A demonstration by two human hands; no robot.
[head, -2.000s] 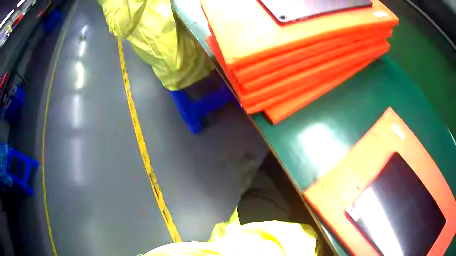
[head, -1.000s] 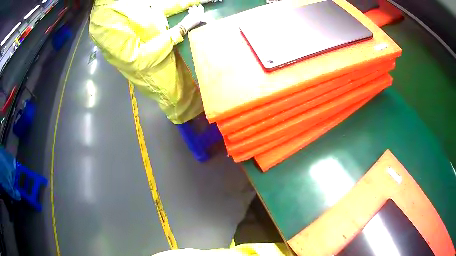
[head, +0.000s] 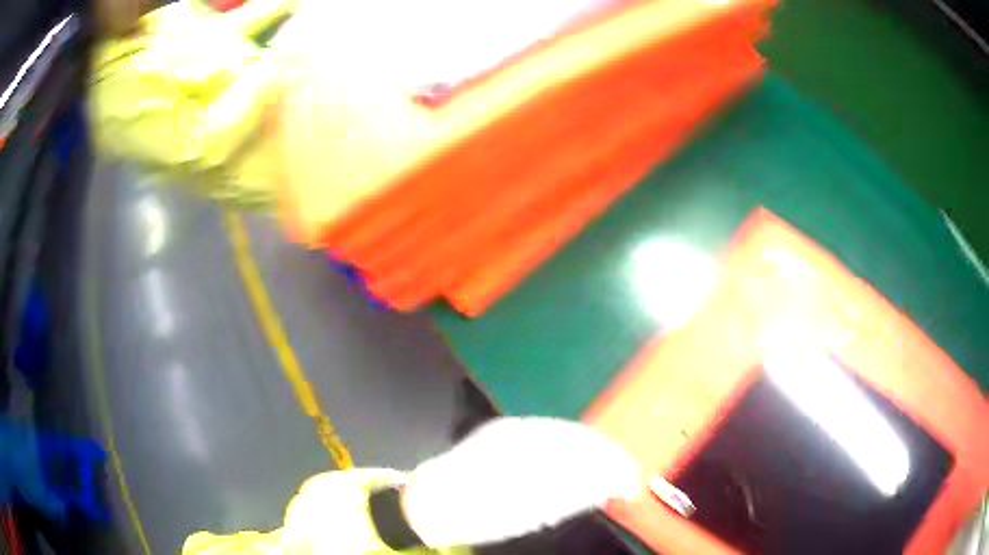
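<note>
A tablet point(head: 803, 477) lies dark, glossy screen up on an orange-red foam pad point(head: 868, 314) at the lower right. My left hand point(head: 521, 479), in an overexposed white glove with a black band at the wrist, reaches over the pad's near left edge, close to the tablet's corner. A small white label point(head: 671, 495) shows at that corner, beside my fingertips. The glare and blur hide my fingers, so I cannot tell their pose or whether they touch anything. My right hand is not in view.
Stacked foam pads point(head: 542, 163) stand at the upper left of the green bench point(head: 564, 347), their top washed out by glare. A person in yellow point(head: 184, 98) is beyond them at the left. The grey floor point(head: 206, 325) has a yellow line.
My left gloved hand has come into view at the bottom, over the pad's edge. The view has shifted and blurred, and more of the tablet shows than one second ago.
</note>
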